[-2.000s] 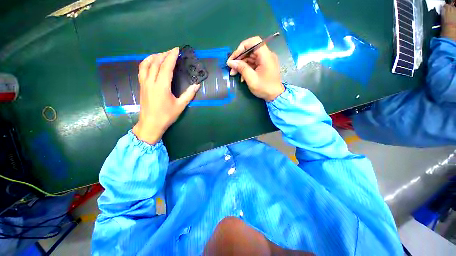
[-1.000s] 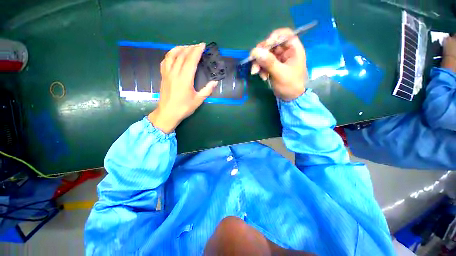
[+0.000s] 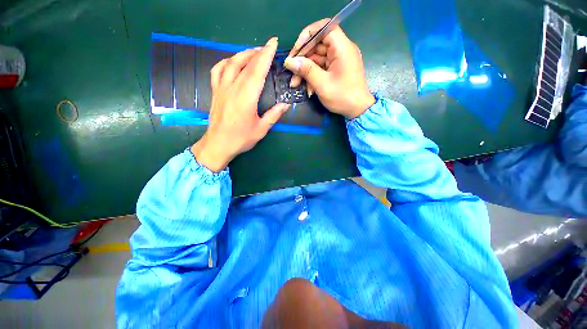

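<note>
My left hand holds a small black plastic housing by its left side, above the sheet of strips. My right hand holds metal tweezers, with their lower end over the upper part of the housing. The tips are hidden by my fingers, so I cannot tell if they hold a piece. The dark adhesive strips lie in a row on blue backing film. My left hand and the housing cover the middle of the sheet.
Shiny loose blue film lies to the right. A black-and-white strip sheet lies farther right, beside another person's blue sleeve. A rubber band and a red-and-white cylinder are at the left. The green bench's front edge runs before me.
My right hand and tweezers have moved left from the sheet's right end to the housing. The housing and my left hand have shifted slightly right over the sheet. The camera view has also shifted.
</note>
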